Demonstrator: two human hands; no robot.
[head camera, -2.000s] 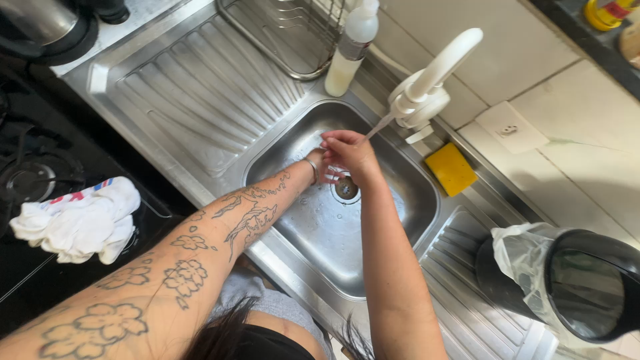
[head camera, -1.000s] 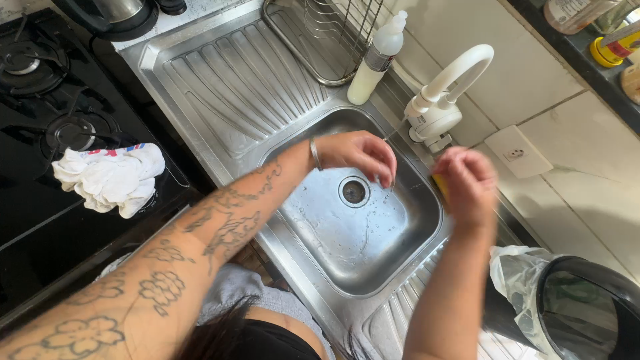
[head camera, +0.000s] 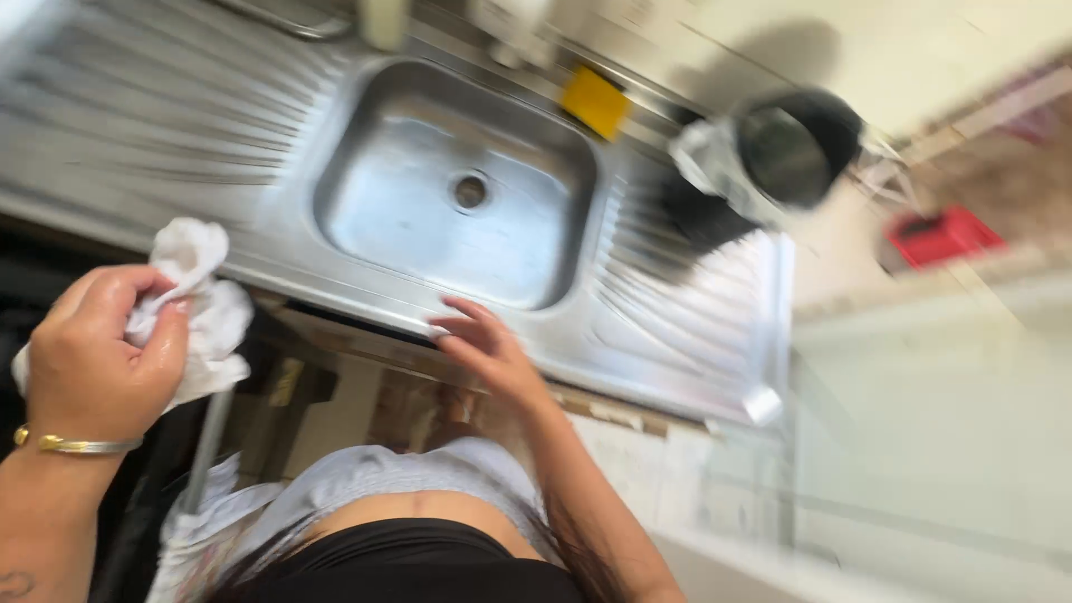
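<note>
My left hand (head camera: 109, 343), with a bangle at its wrist, is closed on a bunched white cloth (head camera: 205, 322) at the left, over the sink unit's front edge. My right hand (head camera: 486, 347) has its fingers apart and nothing in them, close to the front rim of the stainless steel sink (head camera: 452, 243). The basin holds no objects, and its drain (head camera: 470, 192) shows in the middle. A yellow sponge (head camera: 595, 102) lies behind the basin's back right corner. The view is blurred.
A black bin with a plastic liner (head camera: 791, 151) stands on the right drainboard. Behind the basin are the white tap's base (head camera: 511, 29) and the lower part of a bottle (head camera: 383, 21). The ribbed left drainboard (head camera: 184, 109) extends to the left. A red object (head camera: 946, 237) is at the far right.
My left hand has moved left from over the basin and taken hold of the white cloth, earlier on the hob. My right hand has come down to the front rim. The view has shifted right.
</note>
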